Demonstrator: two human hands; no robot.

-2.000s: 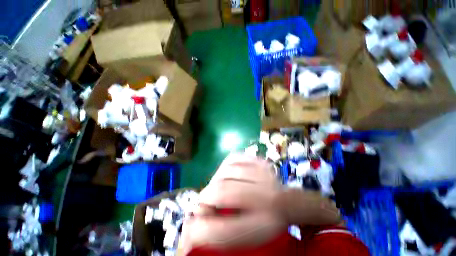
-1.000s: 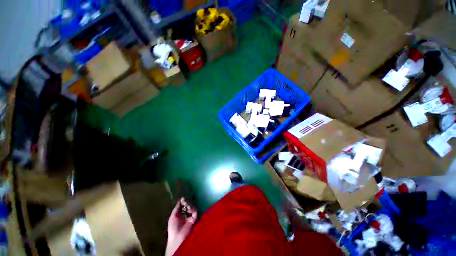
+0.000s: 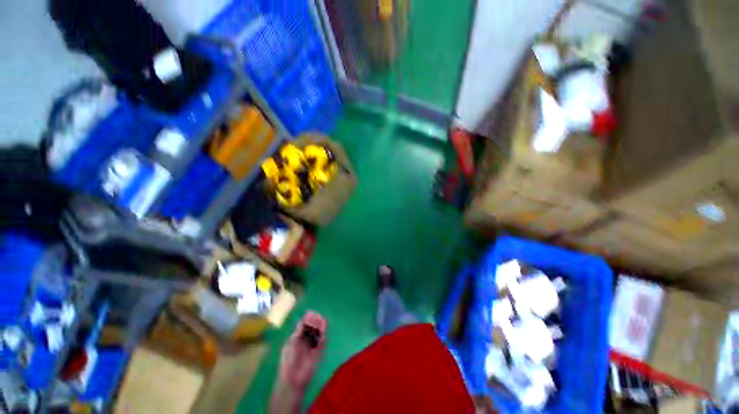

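Observation:
My left hand (image 3: 305,340) is bare and low in the picture, left of my red garment (image 3: 397,376). It holds a small black camera part (image 3: 310,334) in its fingers; the blur hides the part's exact shape. Of my right side, only a small skin-toned patch (image 3: 484,403) shows at the bottom edge, right of the garment. It is cut off, and its fingers and any hold are hidden.
Green floor (image 3: 365,234) runs ahead to a doorway (image 3: 437,121). At right are a blue crate (image 3: 595,323) of white cameras and stacked cartons (image 3: 551,182). At left are a carton of yellow parts (image 3: 332,198), smaller boxes and a shelf rack (image 3: 215,206) with blue bins.
The view has moved forward along the floor; the blue crate is now nearer at lower right. The large blurred hand from two seconds ago is gone from the centre. My left hand still holds the black part.

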